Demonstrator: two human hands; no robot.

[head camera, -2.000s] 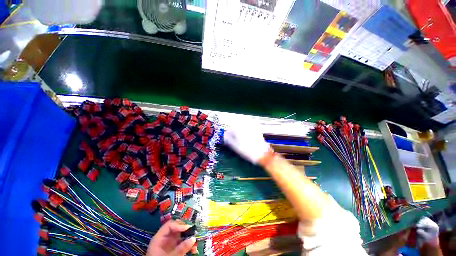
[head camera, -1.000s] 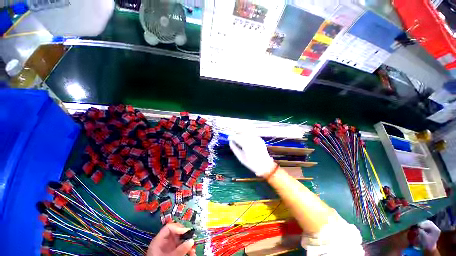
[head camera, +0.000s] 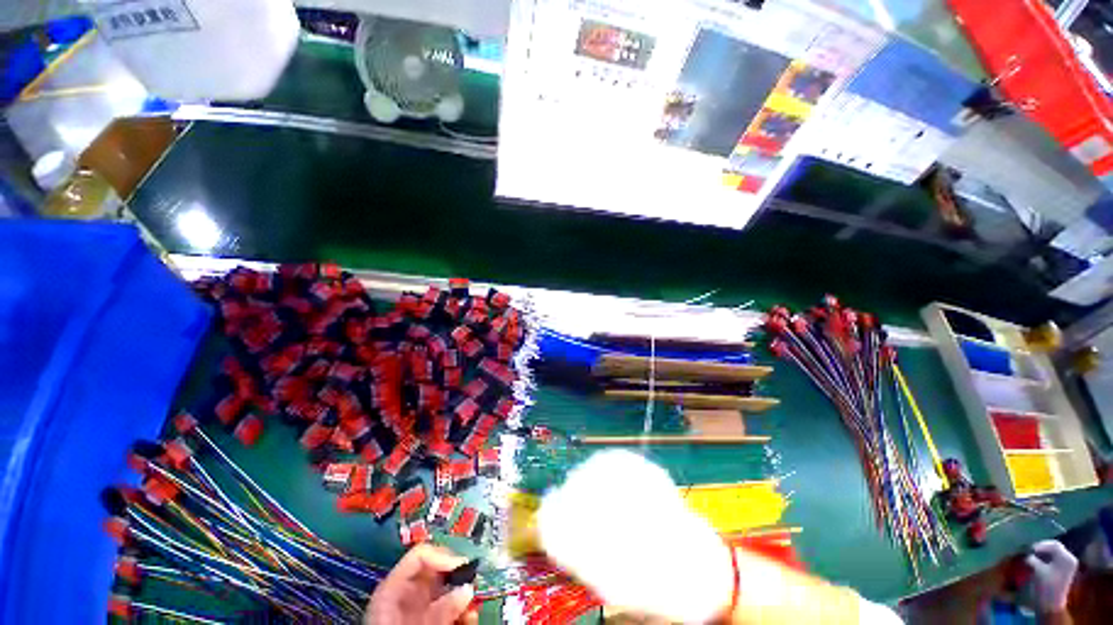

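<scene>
My bare left hand point(head camera: 421, 588) holds a black connector housing point(head camera: 460, 573) between thumb and fingertips at the bottom centre. My gloved right hand point(head camera: 616, 519) is blurred over the yellow wires point(head camera: 738, 505) and red wires point(head camera: 555, 601); its fingers cannot be made out. A thin pale wire stands near it, over the dividers. Loose red-and-black housings point(head camera: 391, 366) lie heaped at left. Blue wires point(head camera: 568, 350) and white wires point(head camera: 635, 314) lie in rows farther back, with cardboard dividers point(head camera: 714, 422) between rows.
Wired harnesses point(head camera: 244, 537) fan out at lower left; another bunch point(head camera: 860, 427) lies at right. A blue bin point(head camera: 86, 403) stands at the left edge, a compartment tray point(head camera: 1074, 458) at far right. An instruction sheet point(head camera: 586, 134) hangs above. Another person's gloved hand point(head camera: 1050, 571) shows at lower right.
My right hand has moved from the blue and white wires towards me, down over the yellow and red wires. My left hand stays in nearly the same place with the housing.
</scene>
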